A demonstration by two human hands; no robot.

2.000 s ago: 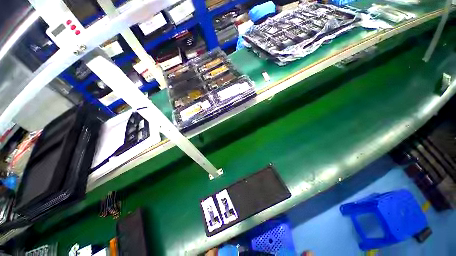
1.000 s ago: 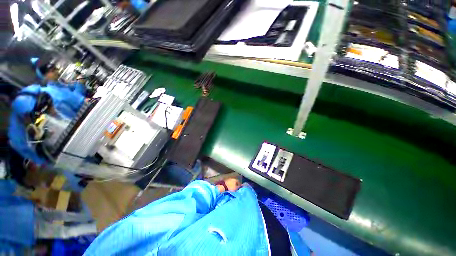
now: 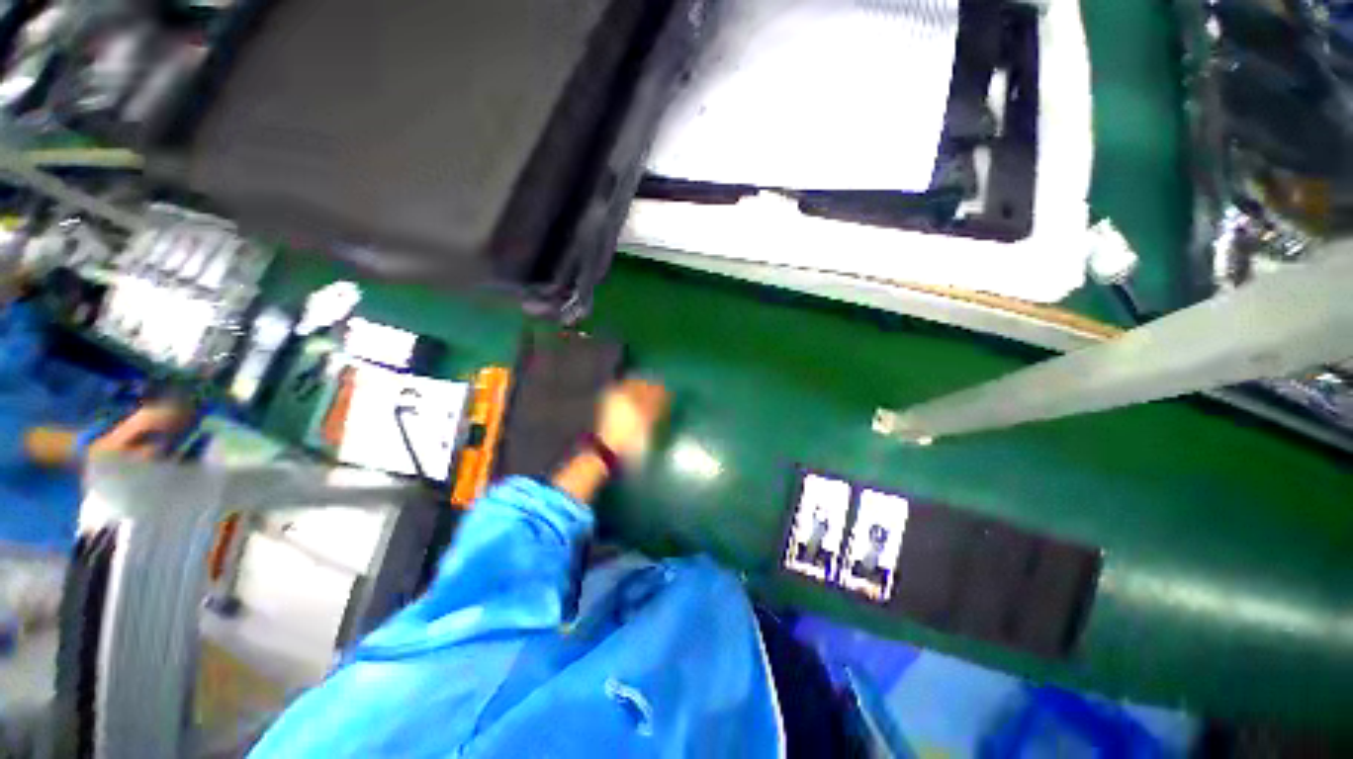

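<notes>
A black compartment tray (image 3: 994, 578) lies on the green bench near its front edge, with two white phone middle frames (image 3: 818, 522) side by side in its left end. My left hand (image 3: 632, 421), in a blue sleeve, is stretched over the bench at the right edge of a second dark tray (image 3: 557, 389). It is blurred; whether its fingers hold anything cannot be told. My right hand is not in view.
An orange fixture (image 3: 481, 438) stands left of the dark tray, beside white equipment (image 3: 398, 423). Black trays (image 3: 393, 126) are stacked on the shelf above. A white metal post (image 3: 1157, 349) stands at the right. Another person's hand (image 3: 141, 430) shows at left.
My left hand has moved from near my body forward onto the bench beside the second dark tray. The view has shifted closer to the stacked trays. The two frames remain in their tray.
</notes>
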